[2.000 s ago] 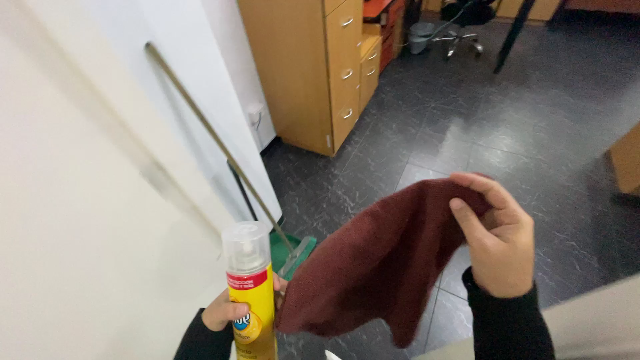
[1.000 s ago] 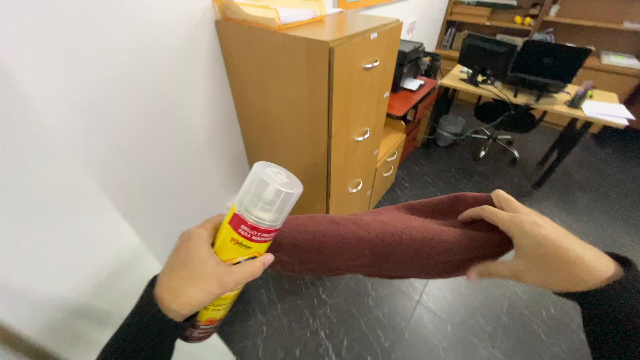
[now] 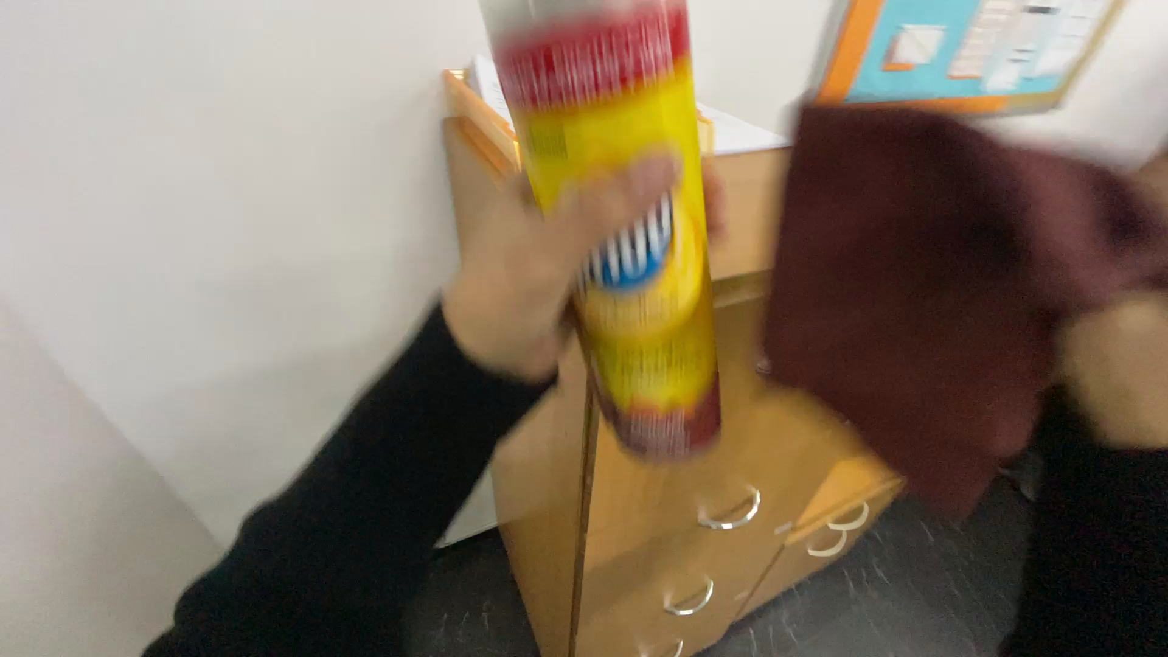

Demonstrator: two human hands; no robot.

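Note:
My left hand grips a yellow aerosol can with a red band, held upright and slightly tilted before the cabinet; its top runs out of the picture. At the right edge, my right hand holds a dark maroon cloth, which hangs down to the left of that hand. The hand is blurred and partly cut off by the frame. Can and cloth are apart, with the front of the wooden drawer cabinet showing between and below them.
An orange-edged tray with papers rests on the cabinet top. Metal handles stick out from the drawers, and a lower drawer unit adjoins at right. White wall is on the left, a framed notice board above, dark floor below.
The view has swung to the cabinet, now nearer. The cloth, earlier stretched between both hands, now hangs from my right hand, apart from the can.

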